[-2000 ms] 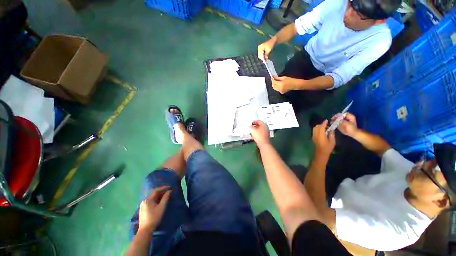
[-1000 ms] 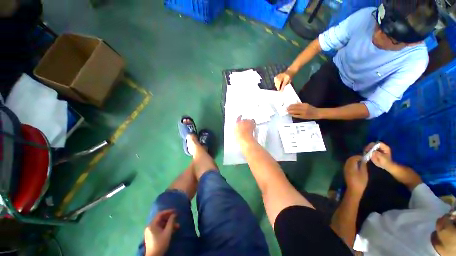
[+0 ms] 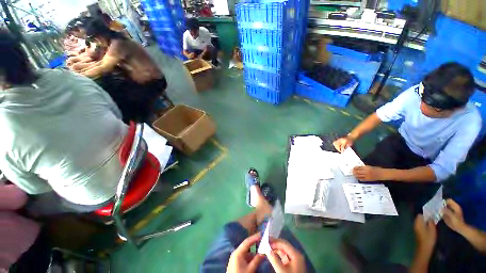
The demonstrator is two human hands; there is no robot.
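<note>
A white leaflet [image 3: 272,229] stands partly folded over my lap, held at its lower end by both hands. My left hand [image 3: 246,256] pinches its left side. My right hand [image 3: 286,258] grips its lower right side. Printed leaflets [image 3: 370,199] lie at the near right corner of the low table, on a large white sheet [image 3: 298,197]. A slim white bundle [image 3: 321,194] with dark marks lies mid-table. Smaller white pieces [image 3: 307,145] are heaped at the far end.
A light-blue-shirted worker [image 3: 431,128] presses a sheet on the table. Another worker's hands [image 3: 426,234] hold a paper at right. A person sits on a red chair [image 3: 141,181] at left. An open cardboard box [image 3: 184,128] and stacked blue crates [image 3: 269,53] stand beyond.
My right hand has moved back from the table to my lap, where both hands now hold a leaflet. The view has tilted up and left, and the slim bundle on the table is uncovered.
</note>
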